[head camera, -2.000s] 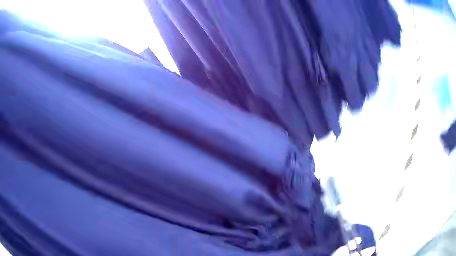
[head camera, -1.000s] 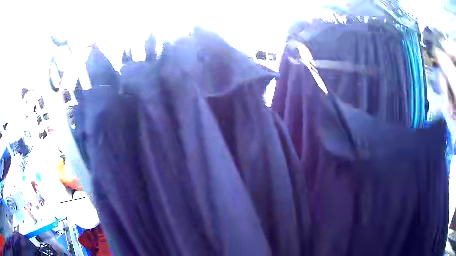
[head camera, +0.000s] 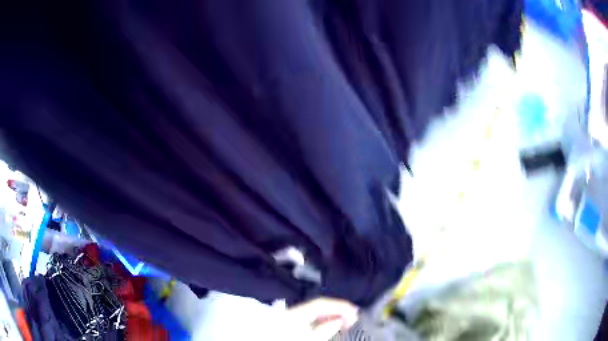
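Note:
A navy garment (head camera: 267, 133) hangs in long loose folds across most of the view, and its lower part narrows toward the bottom centre. One hand (head camera: 325, 312), blurred and partly cut off, shows at the bottom edge against the gathered end of the cloth. I cannot tell which hand it is or whether its fingers hold the cloth. A small pale patch (head camera: 293, 260) shows among the folds just above; it is too blurred to name. The other hand cannot be made out.
A tangled bunch of black hangers (head camera: 83, 293) lies at the lower left beside red cloth (head camera: 141, 310) and blue crate edges (head camera: 130, 260). A crumpled grey-green heap (head camera: 490, 306) is on the floor at the lower right, near yellow-black tape (head camera: 405, 283).
The view has swung down from the garments hanging upright to navy cloth spread close overhead. A hand, the hanger bunch and the grey-green heap now show.

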